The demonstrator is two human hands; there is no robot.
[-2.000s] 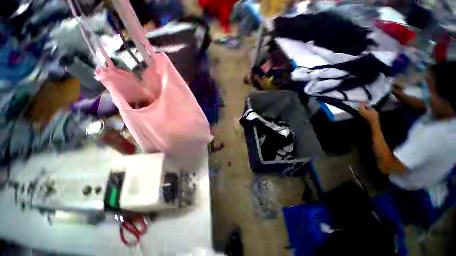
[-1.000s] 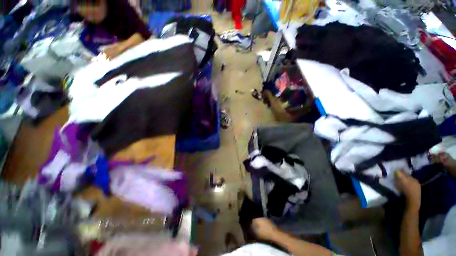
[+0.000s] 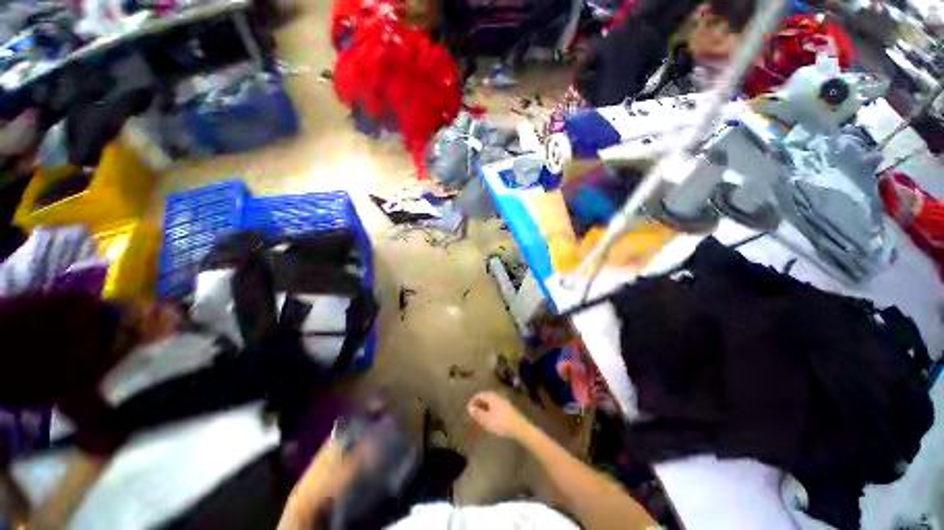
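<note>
My left hand (image 3: 347,461), blurred at the bottom centre, is closed on a crumpled dark grey cloth bundle (image 3: 378,461). The cloth hides most of the fingers. My right hand (image 3: 492,412) is bare and held forward over the floor. Its fingers are curled in, and nothing shows in it.
Blue crates (image 3: 352,217) with dark and white pieces stand ahead on the left, beside a yellow crate (image 3: 114,197). A person works at lower left. On the right, a white table (image 3: 611,357) bears a black cloth pile (image 3: 776,362). A red heap (image 3: 399,78) lies farther up the scrap-littered aisle.
The view has moved forward along the aisle, past the sewing machine, pink cloth and grey box. My left hand with the grey bundle has come into view. My right hand has moved up and left.
</note>
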